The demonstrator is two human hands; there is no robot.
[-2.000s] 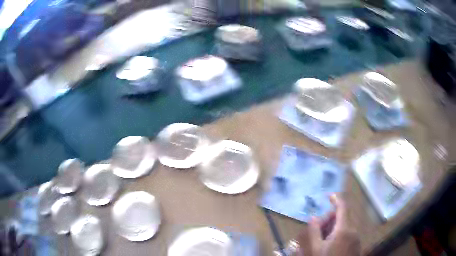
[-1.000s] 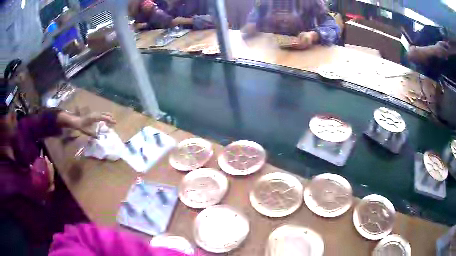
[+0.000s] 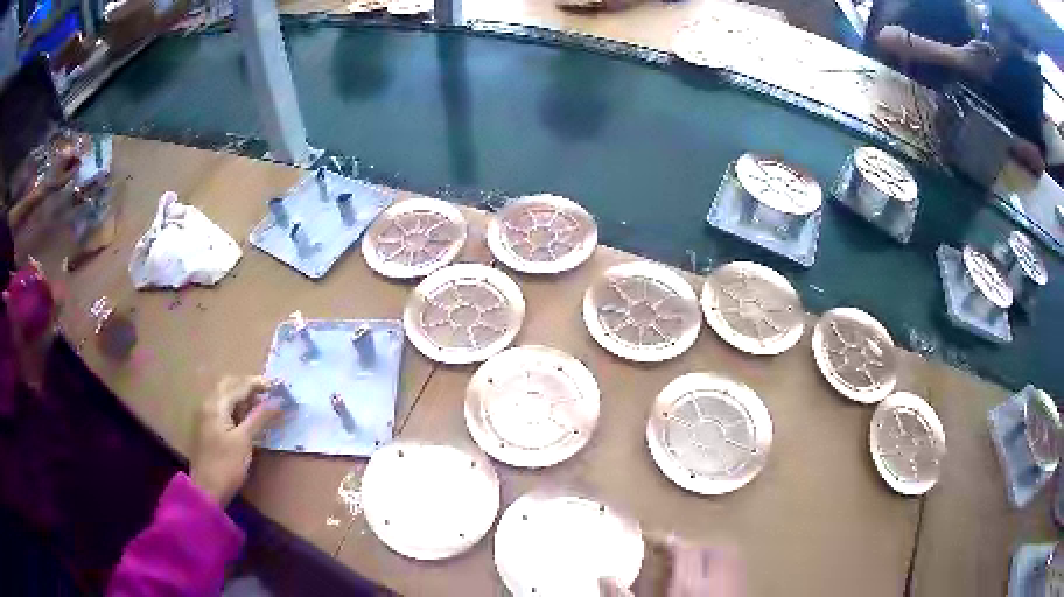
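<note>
My left hand [image 3: 231, 434], in a magenta sleeve, holds the left edge of a pale blue square base plate [image 3: 324, 391], fingers at one of its upright posts. The base lies on the brown bench. My right hand [image 3: 688, 568] is blurred and cut off by the bottom edge. It is at the right edge of a bright round plate [image 3: 558, 539]; a fingertip shows over the plate's lower part, but the grip is unclear. Another smooth round plate [image 3: 429, 499] lies beside it.
Several ribbed round plates [image 3: 642, 309] lie across the bench. A second base with posts [image 3: 321, 222] and a crumpled white wrap [image 3: 181, 245] are at the back left. The green belt [image 3: 560, 111] carries assembled units [image 3: 770, 204]. Another person's hand [image 3: 53, 175] is at far left.
The view has tilted down and nearer the bench. My left hand has come onto the near base, and my right hand has appeared at the bottom. The other person's hand has left the white wrap.
</note>
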